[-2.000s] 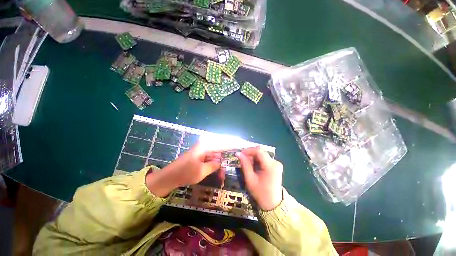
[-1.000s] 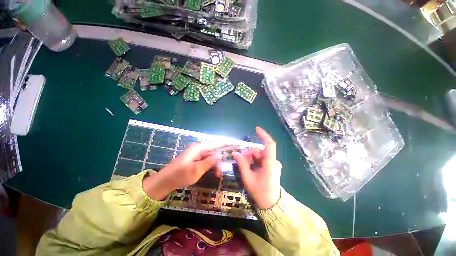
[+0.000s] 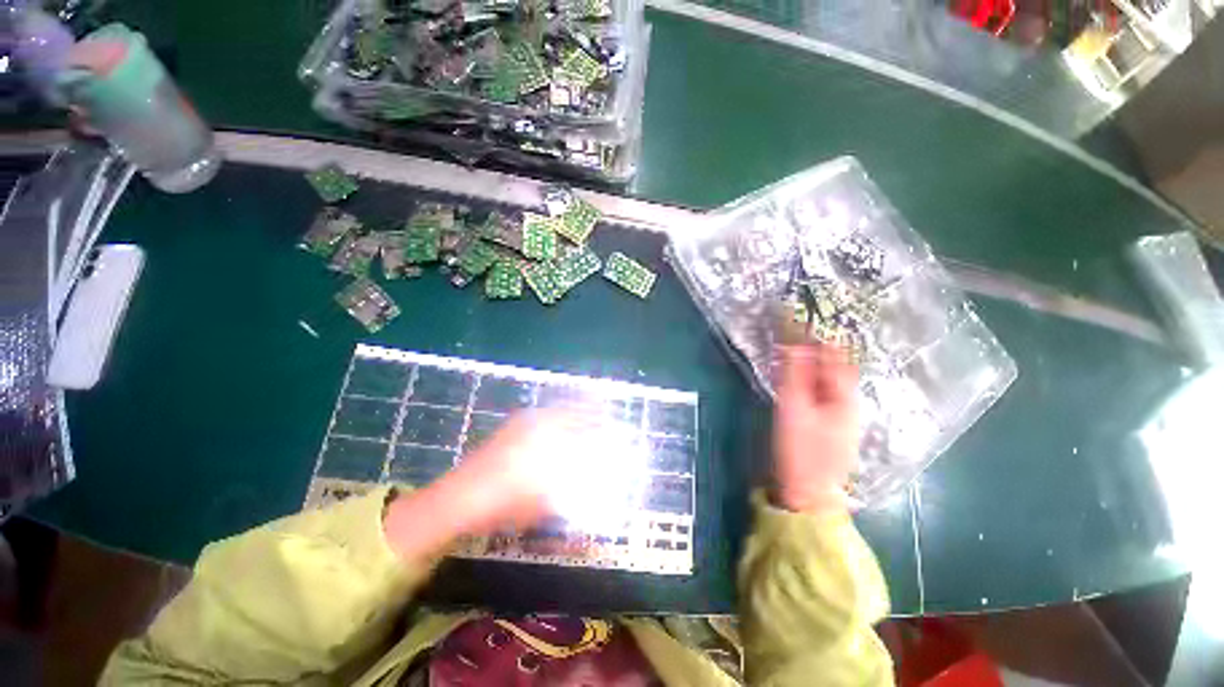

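Note:
The sticker sheet [image 3: 436, 409] lies flat before me, with pale grid lines and patterned pieces along its near edge. My left hand [image 3: 557, 456] is over the sheet's middle, washed out by glare; whether it holds anything is hidden. My right hand [image 3: 816, 389] is blurred over the near-left part of the finished-board tray [image 3: 960, 369], its fingertips at the circuit boards [image 3: 839, 306] in it. Whether it still grips a board cannot be told. Loose circuit boards [image 3: 503, 275], green and grey, lie in a scattered pile beyond the sheet.
The supply tray [image 3: 624, 121], heaped with boards, stands at the far side. A bottle with a mint-green lid [image 3: 155, 121] stands far left, a purple one [image 3: 30, 40] behind it. A white phone [image 3: 97, 318] and glossy silvery sheets [image 3: 30, 349] lie at the left.
My hands, earlier together over the sheet with a small board between the fingertips, are apart. My right hand has moved right to the tray. My left hand stays over the sheet. The view has shifted.

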